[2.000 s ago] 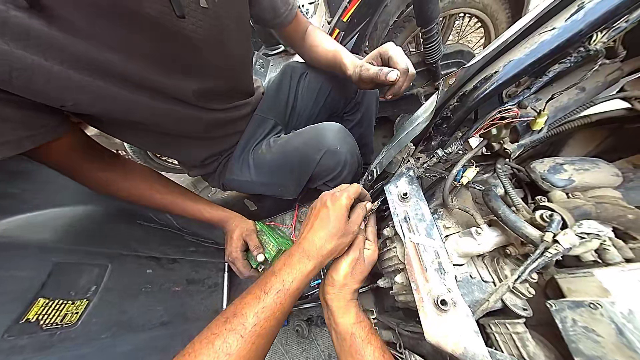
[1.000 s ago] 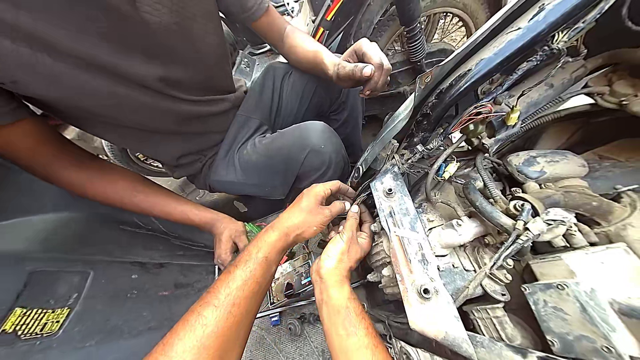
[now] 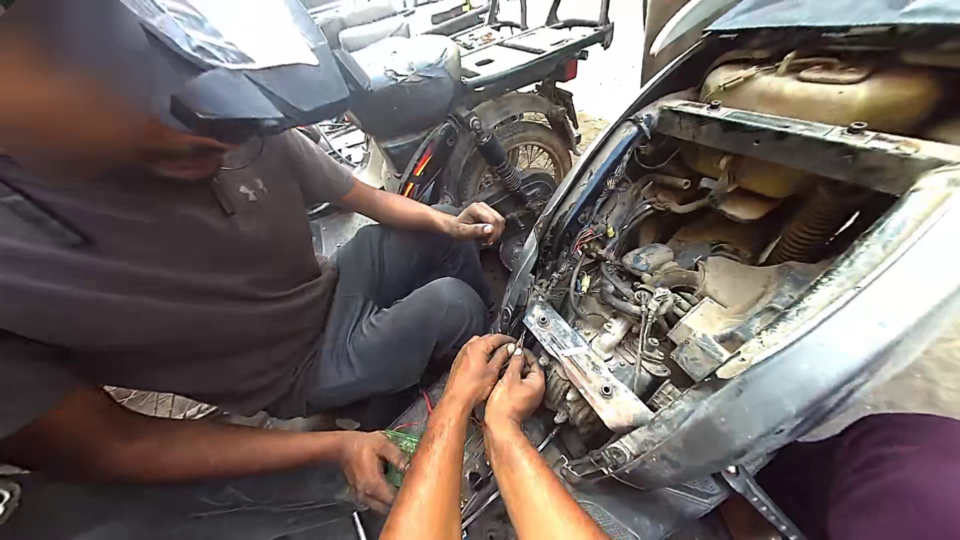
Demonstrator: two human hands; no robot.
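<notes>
My left hand (image 3: 480,367) and my right hand (image 3: 517,390) meet at the center, fingertips together on thin wires (image 3: 520,343). These wires lie beside the metal bracket (image 3: 574,360) of an opened scooter body. The fingers hide most of what they pinch. Engine parts, hoses and a wiring bundle (image 3: 589,240) with yellow connectors sit to the right of the hands. A co-worker's hand (image 3: 371,469), at the lower left, holds a green packet (image 3: 401,450); the co-worker's other hand (image 3: 480,223) rests loosely curled near the knee.
A co-worker (image 3: 165,285) sits close on the left, with a bent knee (image 3: 450,307) beside my hands. Behind stands a parked motorcycle (image 3: 517,150). The scooter's side panel (image 3: 825,375) curves along the right, and a purple-clothed leg (image 3: 885,480) shows at lower right.
The view has swung up and widened, now showing the co-worker's cap and more of the scooter frame. Both my hands remain together by the bracket.
</notes>
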